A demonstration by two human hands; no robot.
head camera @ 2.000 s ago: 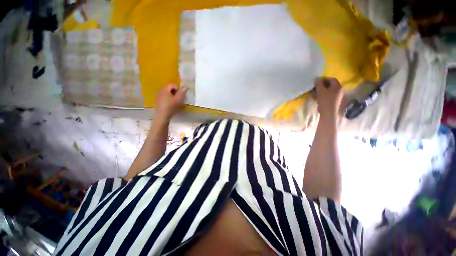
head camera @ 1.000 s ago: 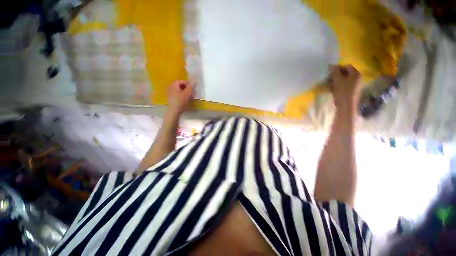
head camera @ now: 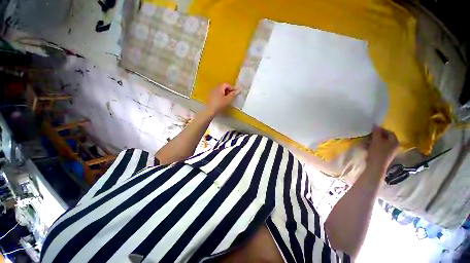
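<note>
A large white pattern piece [head camera: 314, 87] with a beige checked strip [head camera: 252, 61] at its left end lies on yellow fabric [head camera: 219, 56]. My left hand [head camera: 223, 97] is at the strip's lower corner by the fabric's near edge, fingers curled with fingertips together. My right hand [head camera: 381, 146] is at the pattern's curved right end, fingers closed at the edge of the pattern and yellow cloth. Whether either hand pinches the paper or the cloth is too small to tell. Dark shears [head camera: 412, 169] lie right of my right hand.
A beige plaid rectangle [head camera: 167, 46] lies on the left of the yellow cloth. Yellow cloth is bunched [head camera: 435, 123] at the right. Cream cloth [head camera: 438, 190] covers the table. A wooden frame [head camera: 72, 138] and machine parts [head camera: 31, 200] stand at the lower left.
The camera view has tilted, so the table now slopes down to the right and the picture is sharper. Both hands remain at the same ends of the pattern.
</note>
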